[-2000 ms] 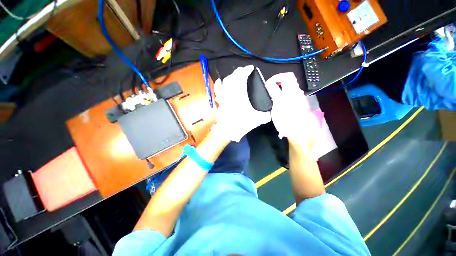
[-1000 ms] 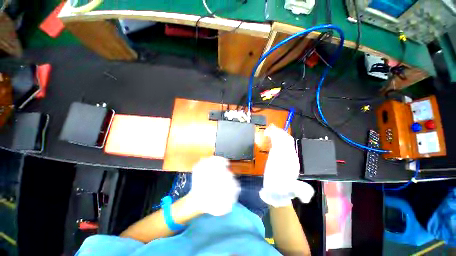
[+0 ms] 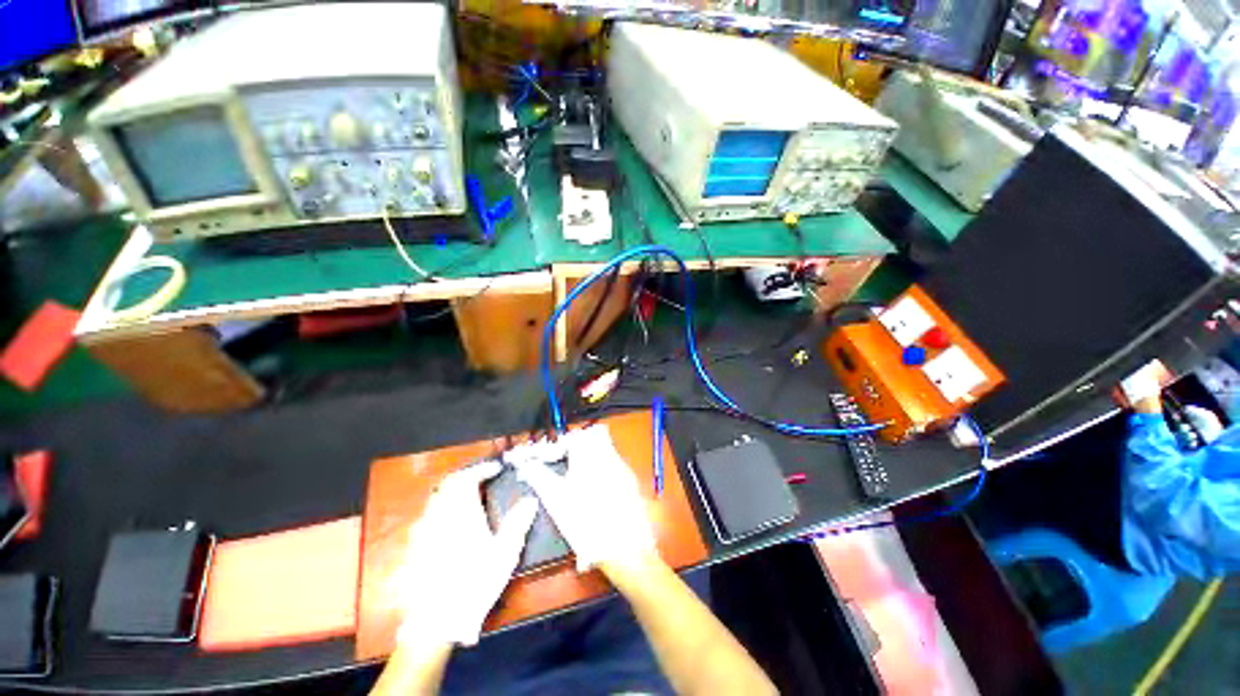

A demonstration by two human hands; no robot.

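A black set-top box (image 3: 545, 543) lies on the orange-brown test board (image 3: 394, 524) in front of me, at the connector block, which my fingers largely cover. My left hand (image 3: 456, 551), in a white glove, grips the box's left side. My right hand (image 3: 594, 492), also in a white glove, lies over the box's upper right part and the connectors. A blue cable (image 3: 549, 356) rises from the connectors and loops right. A blue marker pen (image 3: 658, 446) lies on the board's right side.
Another set-top box (image 3: 744, 490), a remote control (image 3: 861, 449) and an orange control box (image 3: 914, 364) stand to the right. An orange pad (image 3: 279, 582) and more black boxes (image 3: 150, 585) lie left. Oscilloscopes (image 3: 748, 123) stand behind. Another person's sleeve (image 3: 1190, 469) is at far right.
The view has tilted up to the rear bench. Both hands, apart and blurred one second ago, are now on the box at the connectors. The box held in my hands two seconds ago is no longer held up.
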